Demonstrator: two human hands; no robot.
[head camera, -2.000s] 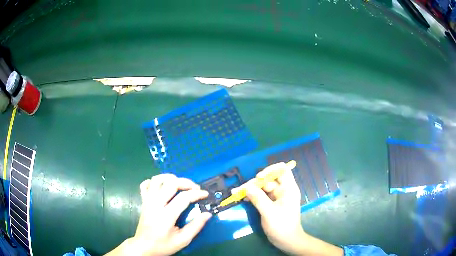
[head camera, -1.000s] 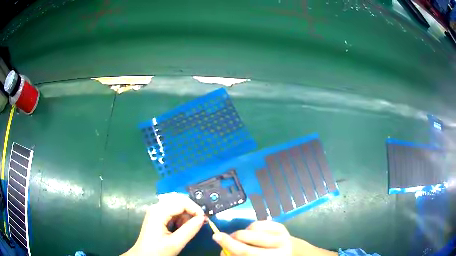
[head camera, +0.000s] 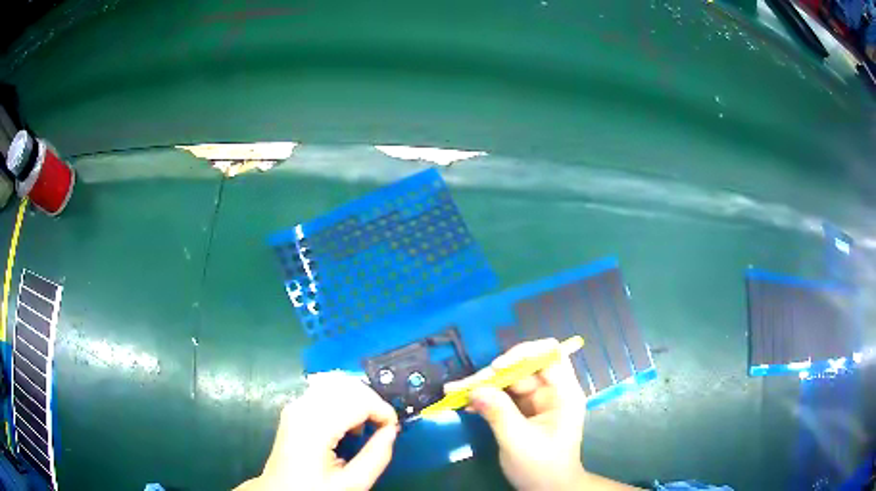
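Observation:
A black plastic housing (head camera: 423, 364) lies on the blue film of the strip sheet in front of me. My left hand (head camera: 331, 427) is at its lower left corner, thumb and forefinger pinched together; what lies between them is too small to tell. My right hand (head camera: 538, 412) holds the yellow tweezers (head camera: 514, 369), their tip at the housing's lower edge near my left fingertips. The strip sheet (head camera: 586, 326) shows wide dark bars, partly behind my right hand. The dot pad sheet (head camera: 384, 249) lies behind the housing, with rows of small dark pieces.
A bottle with a red label (head camera: 48, 177) stands at the far left. A white-edged strip sheet (head camera: 36, 369) lies below it. A spare strip sheet (head camera: 802, 326) lies at the far right. Chipped pale patches (head camera: 240, 153) mark the bench edge by the green belt (head camera: 432, 86).
The tweezers have risen from below the housing's edge and turned to lie flatter, pointing left. My right hand has moved up and now covers part of the strip sheet. My left hand stays pinched.

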